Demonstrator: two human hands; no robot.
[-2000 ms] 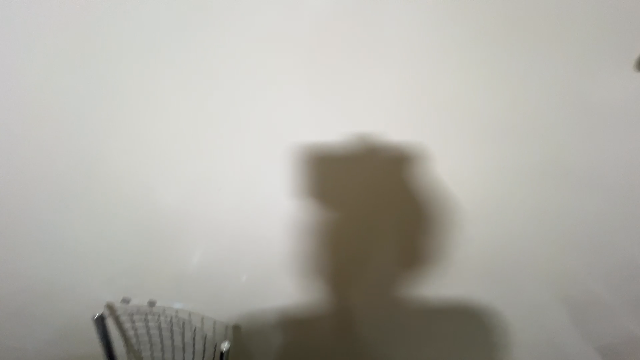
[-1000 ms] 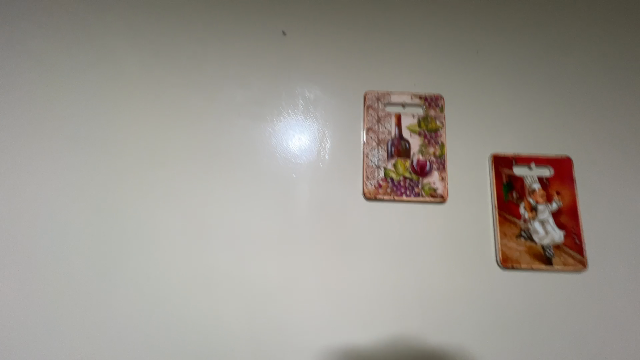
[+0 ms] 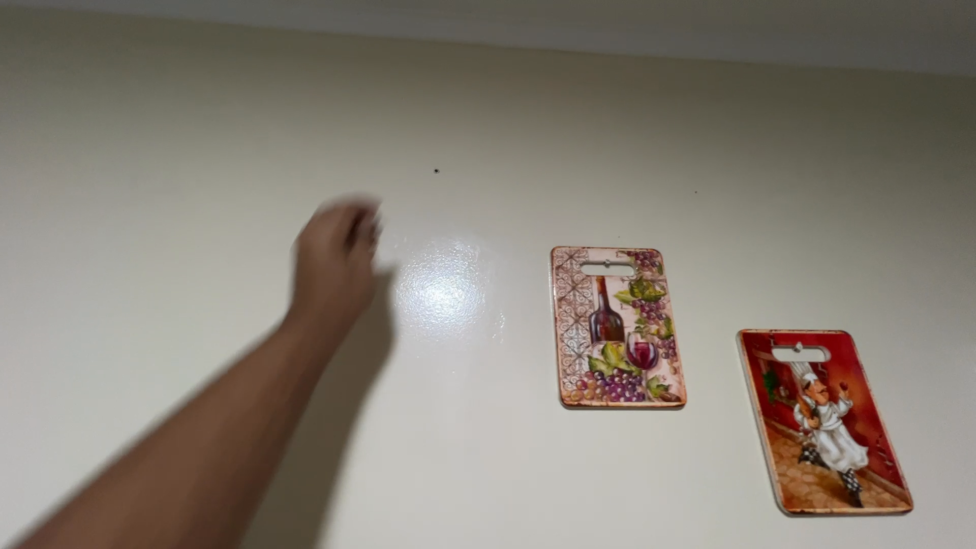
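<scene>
My left hand (image 3: pixel 335 255) is raised in front of the pale wall, its fingers curled and blurred by motion. Whether it holds anything small cannot be made out. Up and to the right of it is a small dark spot (image 3: pixel 436 171) on the wall. Farther right hangs a decorative cutting board with a wine bottle and grapes (image 3: pixel 619 328), a nail or hook showing in its handle slot. Lower at the right hangs a second board with a chef on red (image 3: pixel 827 423), held the same way. My right hand is not in view.
The glossy wall (image 3: pixel 191 191) meets a ceiling edge (image 3: pixel 488 46) along the top. A bright light reflection lies on the wall just right of the hand, and the arm casts a shadow below it. A tiny speck (image 3: pixel 695 192) marks the wall above the boards.
My left hand and forearm have come into view from the lower left. The view has shifted since the earliest frame, which shows a head-shaped shadow and a wire rack.
</scene>
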